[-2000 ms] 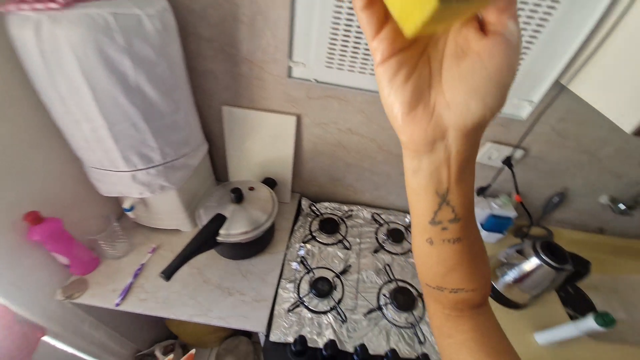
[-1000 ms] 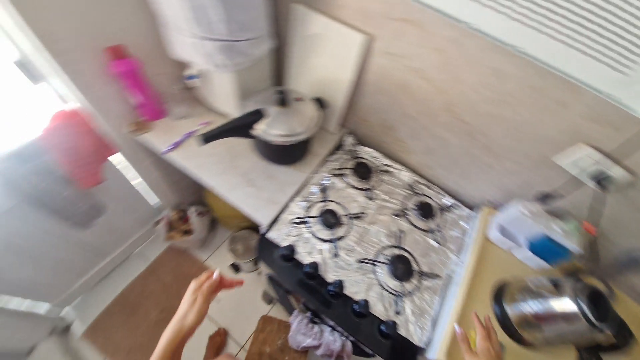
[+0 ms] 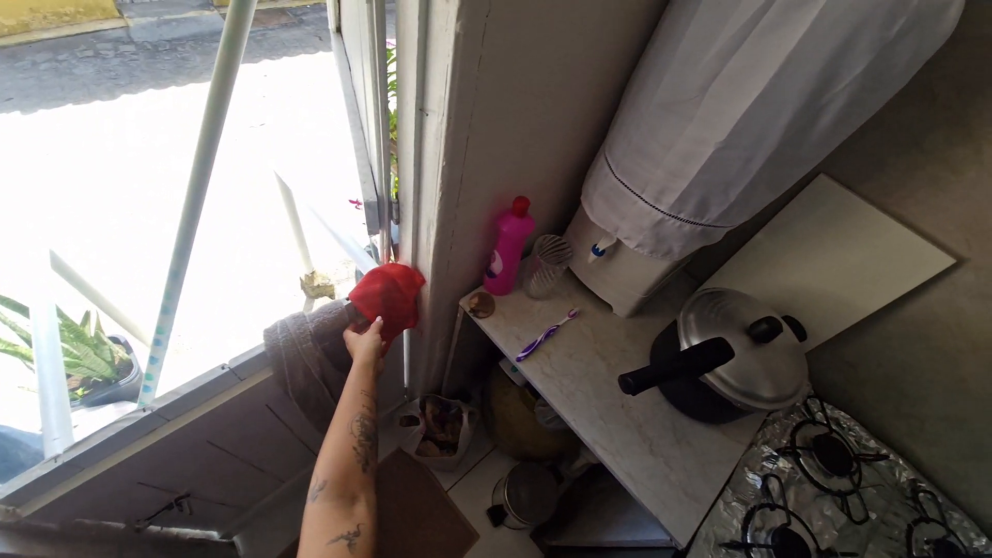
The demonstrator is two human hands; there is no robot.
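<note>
My left hand [image 3: 366, 341] reaches out from the bottom and grips the lower edge of a red cloth [image 3: 390, 298], thumb toward the camera and some fingers hidden. The red cloth lies at the end of a half door's top ledge, against the white frame. Beside it, a brown-grey towel [image 3: 298, 356] hangs over the same ledge, just left of my hand. My right hand is out of view.
On the marble counter are a pink bottle [image 3: 508, 252], a clear glass [image 3: 547, 267], a purple-and-white toothbrush [image 3: 547, 335] and a pressure cooker [image 3: 725, 360]. The foil-covered stove [image 3: 876, 473] adjoins it. A bag [image 3: 439, 434] and a lidded pot [image 3: 527, 492] sit below.
The view has swung left to the doorway. My left hand, free a second ago, is now on the red cloth. My right hand has left view.
</note>
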